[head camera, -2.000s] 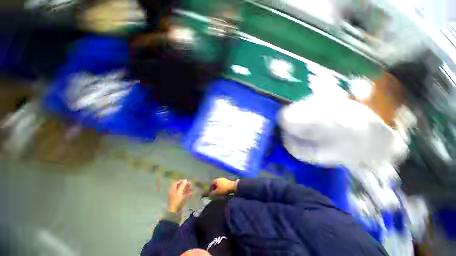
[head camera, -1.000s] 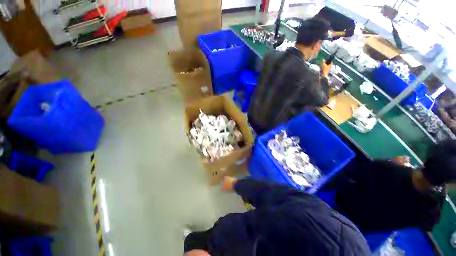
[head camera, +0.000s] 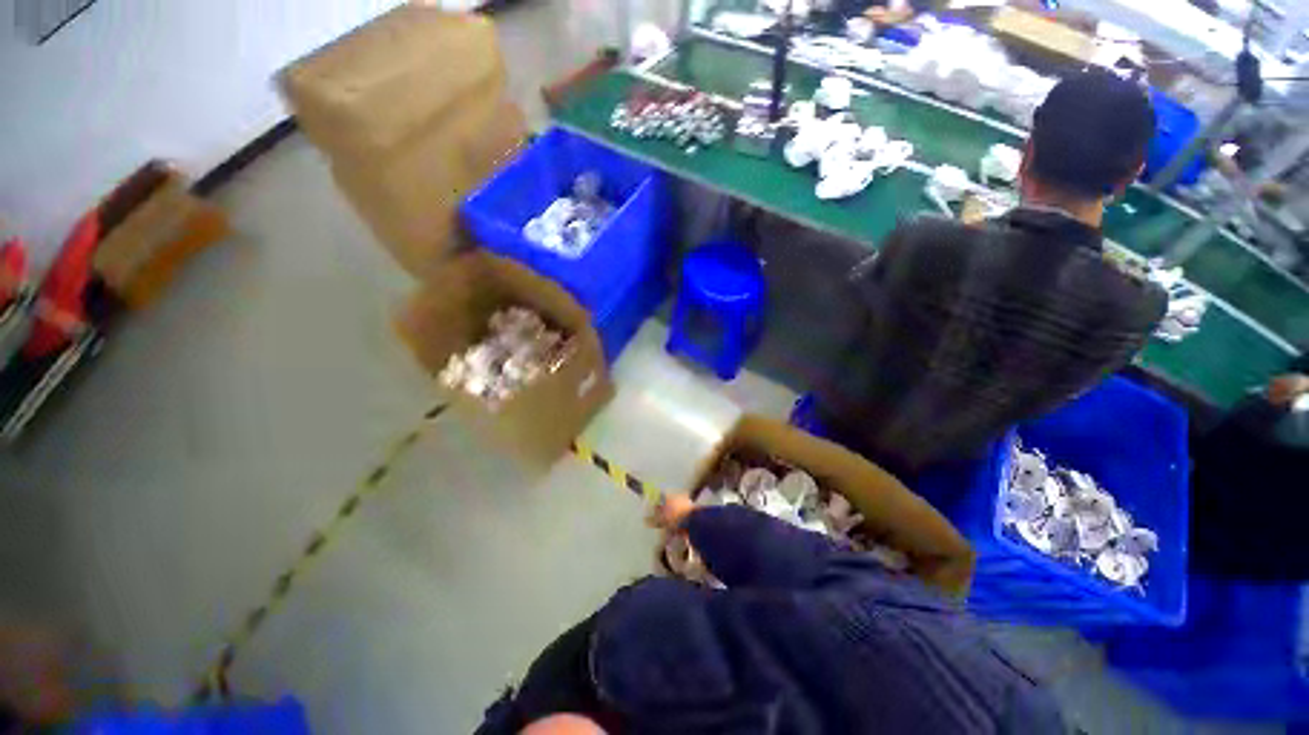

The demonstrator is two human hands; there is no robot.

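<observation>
My right hand (head camera: 672, 513) is small and blurred at the left edge of a cardboard box (head camera: 926, 524), with its dark sleeve reaching across the front of the box. I cannot tell whether it touches the box or holds anything. White plastic parts (head camera: 787, 495) fill the box, partly hidden behind my arm. My left hand is not in view.
A blue tote (head camera: 1084, 603) of round white parts stands right of the box. A person (head camera: 991, 330) sits at the green bench (head camera: 804, 194). A blue stool (head camera: 721, 295), another blue tote (head camera: 481, 216) and a smaller cardboard box (head camera: 538, 424) stand further ahead. Yellow-black tape (head camera: 323, 539) marks the floor.
The view has come forward and turned along the bench. The blue stool, far tote and small box look nearer. The white-filled box is now beside my right arm. My left hand has left the picture.
</observation>
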